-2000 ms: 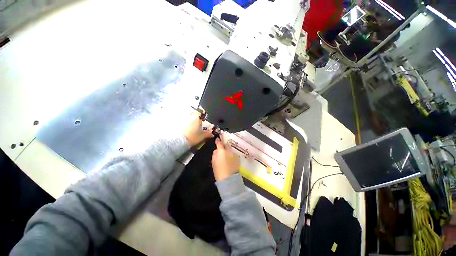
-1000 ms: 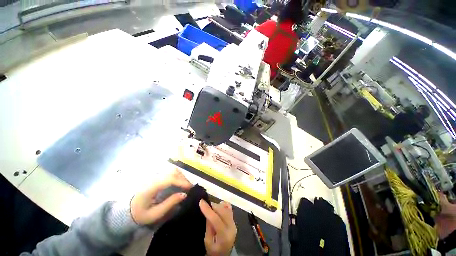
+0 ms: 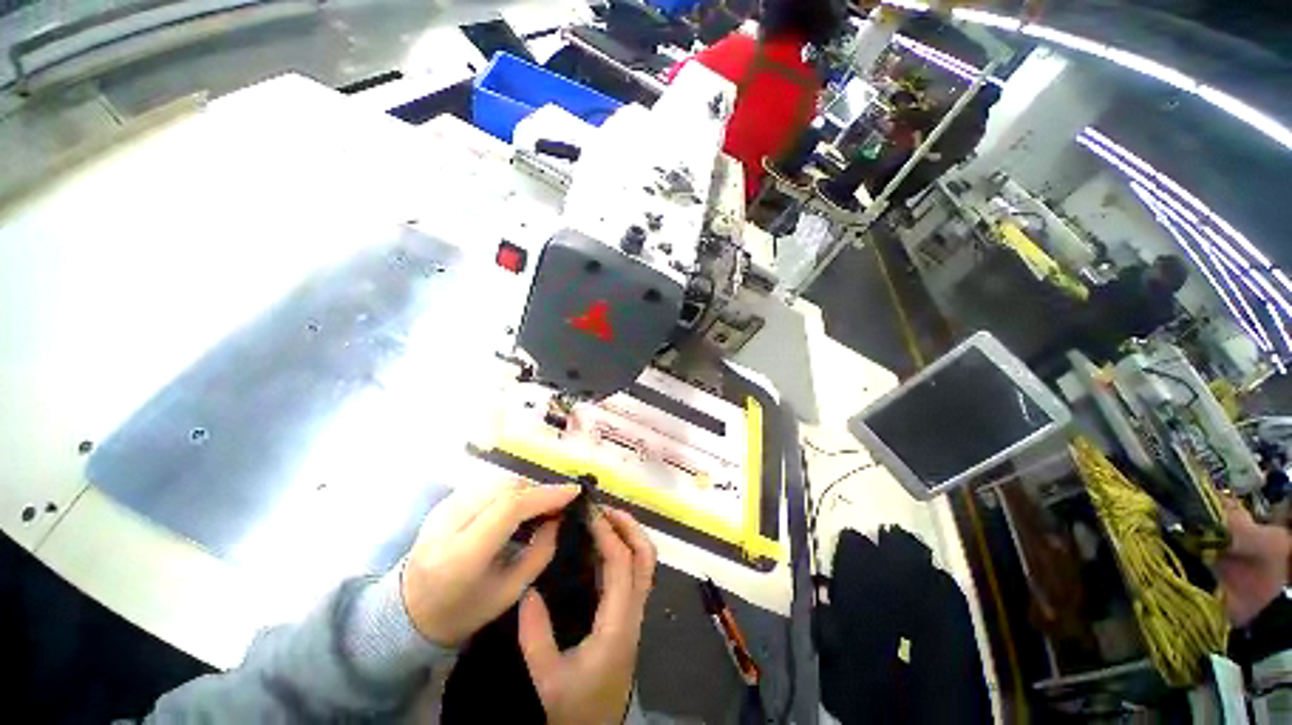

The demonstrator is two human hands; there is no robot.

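A black garment piece [image 3: 489, 683] hangs from my hands at the bottom centre, in front of the sewing machine. My left hand [image 3: 475, 560] pinches its upper end from the left with thumb and fingers. My right hand [image 3: 598, 623] holds the same end from the right, fingertips near the left ones. The pinched edge is small and dark, so its shape is hard to tell. The machine head [image 3: 598, 315] has a grey cover with a red logo. Below it lies the pale template [image 3: 659, 451] edged with yellow tape [image 3: 624, 496], just beyond my fingertips.
An orange-and-black slim tool [image 3: 731, 632] lies right of my hands. Black pieces [image 3: 900, 623] lie below the control screen [image 3: 964, 415]. A metal plate [image 3: 269, 383] is set in the white table at left. Blue bins [image 3: 531, 99] and a person in red [image 3: 772, 113] are behind the machine.
My hands have come back from under the machine head towards me with the black piece. Since the last earlier frame they have risen slightly, and the fingertips have shifted on the pinched end.
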